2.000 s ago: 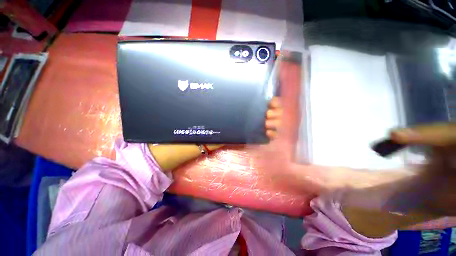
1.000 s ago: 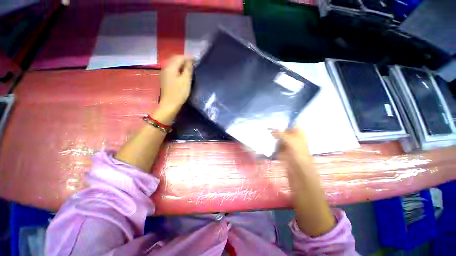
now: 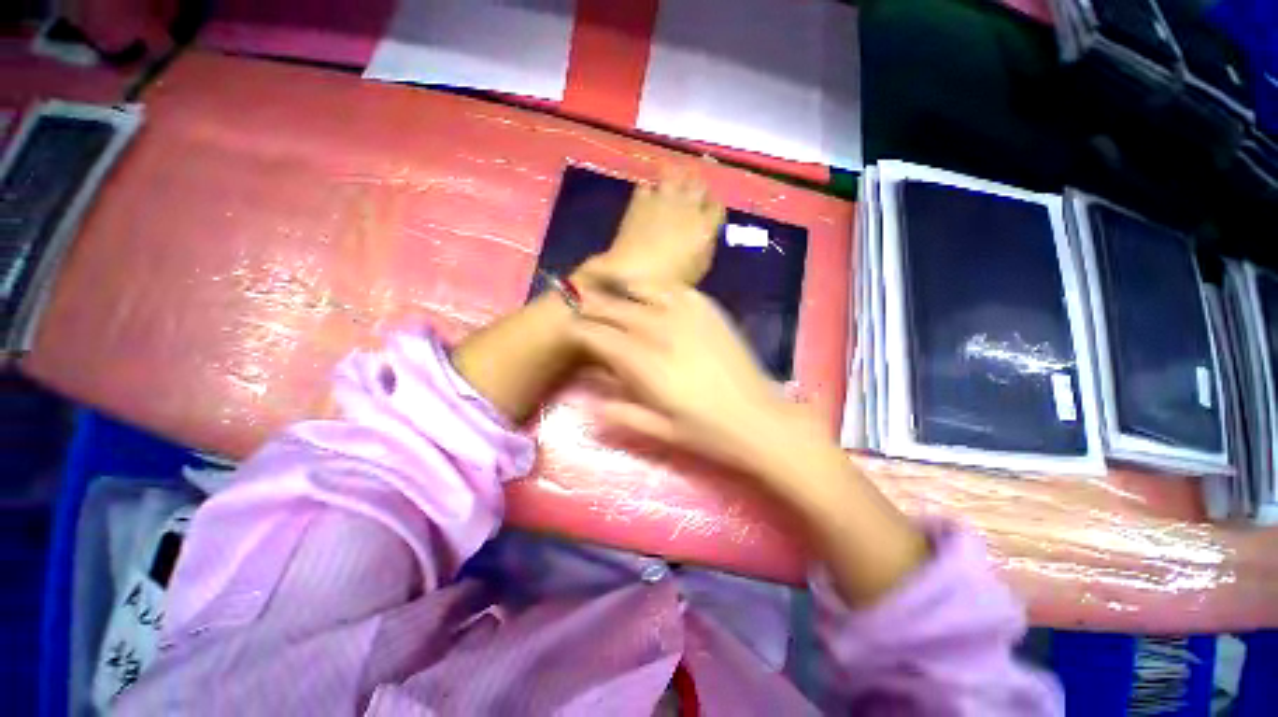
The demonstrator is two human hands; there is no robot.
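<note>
A dark tablet (image 3: pixel 761 301) lies flat on the bench, screen side up, with a white barcode label (image 3: pixel 747 237) near its upper right corner. My left hand (image 3: pixel 676 228) lies over the tablet's upper middle, fingers towards its far edge, and hides part of it. My right hand (image 3: pixel 666 343) is blurred. It crosses over my left wrist in front of the tablet, fingers apart, and seems empty. Whether it touches the wrist cannot be told.
A stack of tablets with white sheets (image 3: pixel 988 315) stands right of the tablet, with another stack (image 3: pixel 1152 329) beyond it. A tablet on white (image 3: pixel 53 210) lies at far left. White sheets (image 3: pixel 750 70) lie at the far side. Blue bins (image 3: pixel 84 483) sit below the bench edge.
The tablet that was tilted in both hands is no longer held up. One tablet now lies flat under my left hand, and another tops the near right stack, where bare white showed.
</note>
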